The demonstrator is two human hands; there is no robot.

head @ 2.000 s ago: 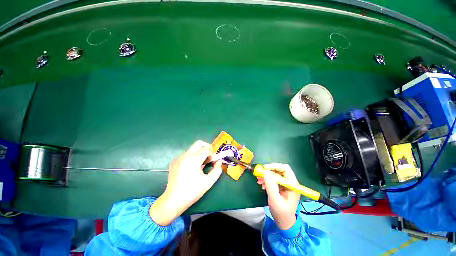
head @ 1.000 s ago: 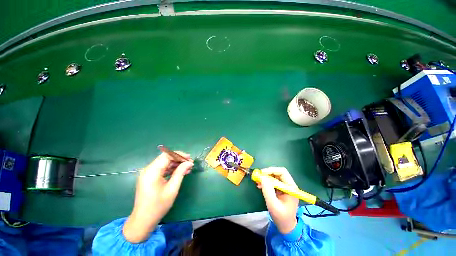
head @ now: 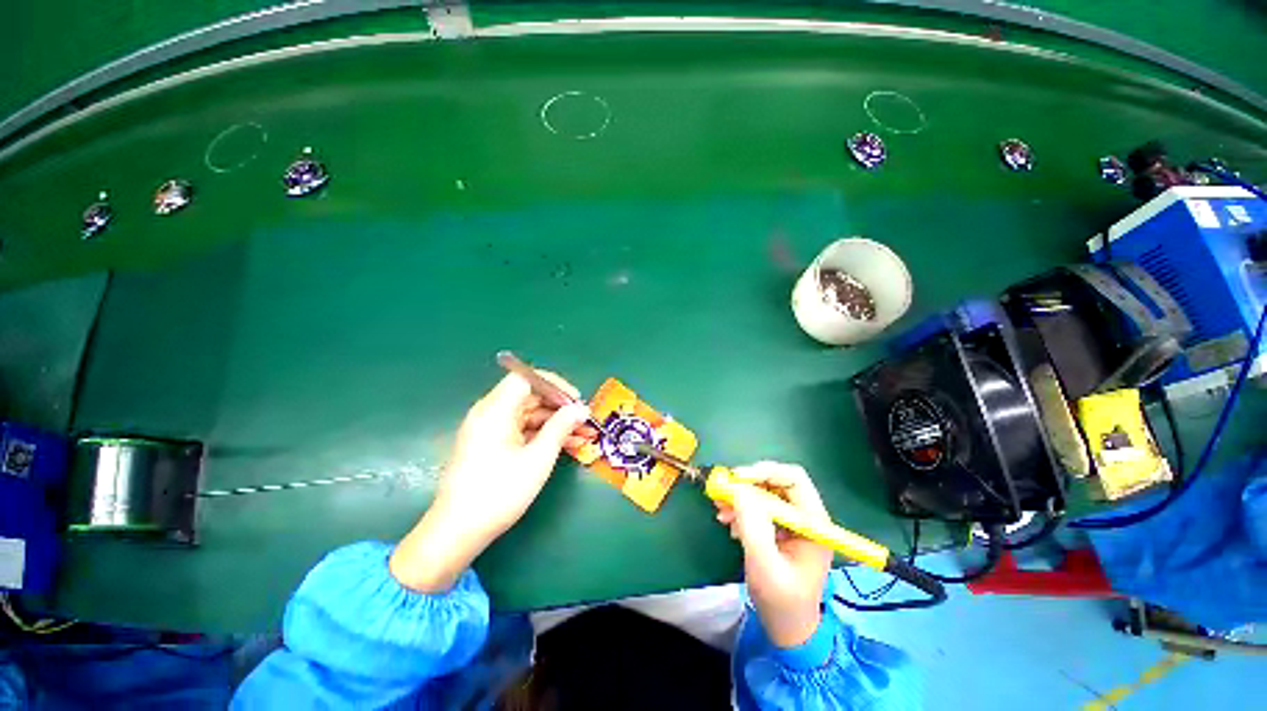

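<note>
A round silvery-purple stator (head: 628,443) lies in the orange square fixture (head: 646,489) on the green mat. My left hand (head: 503,452) is left of the fixture and holds slim tweezers (head: 525,372), whose lower end reaches the stator's left edge. My right hand (head: 781,549) holds the yellow soldering iron (head: 820,528), its metal tip over the stator. Solder wire (head: 299,483) runs from the spool (head: 128,489) at left toward my left hand; where it ends is unclear.
A white pot (head: 852,292) with brownish bits stands beyond the fixture at right. Beside it are a black fan (head: 945,431), a yellow block (head: 1123,445) and a blue box (head: 1198,271). Several round parts lie along the green belt (head: 667,153), including one at left (head: 306,175).
My left hand pulled back from the stator, showing the tweezers, then moved right again to bring them to its edge. The iron stays over the stator. The view shifted slightly.
</note>
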